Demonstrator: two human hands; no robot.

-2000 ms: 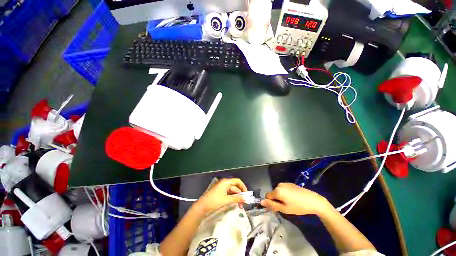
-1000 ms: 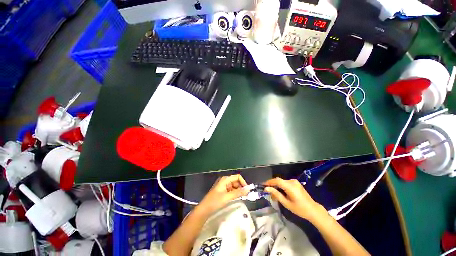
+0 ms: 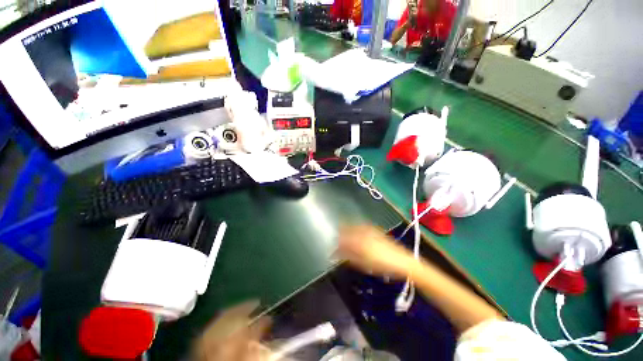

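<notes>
A white security camera (image 3: 156, 264) with a red end (image 3: 118, 331), black rear part and antennas lies on the desk at the left. My left hand (image 3: 234, 337) is blurred at the desk's front edge, beside a white connector (image 3: 304, 340) near my lap; whether it holds the cable cannot be told. My right hand (image 3: 363, 247) is blurred over the desk's right front edge, with no object visible in it. Another white cable end (image 3: 405, 296) hangs below the desk's right edge.
A monitor (image 3: 120, 67) showing a picture, keyboard (image 3: 166, 185), mouse (image 3: 288, 186) and power supply (image 3: 292, 125) stand at the back. Several cameras, including one (image 3: 462, 182), stand on the green line at the right. A person in red (image 3: 430, 28) is beyond.
The view has tilted up and turned right. My hands have moved apart from the joined connectors; my right hand has moved up to the desk edge.
</notes>
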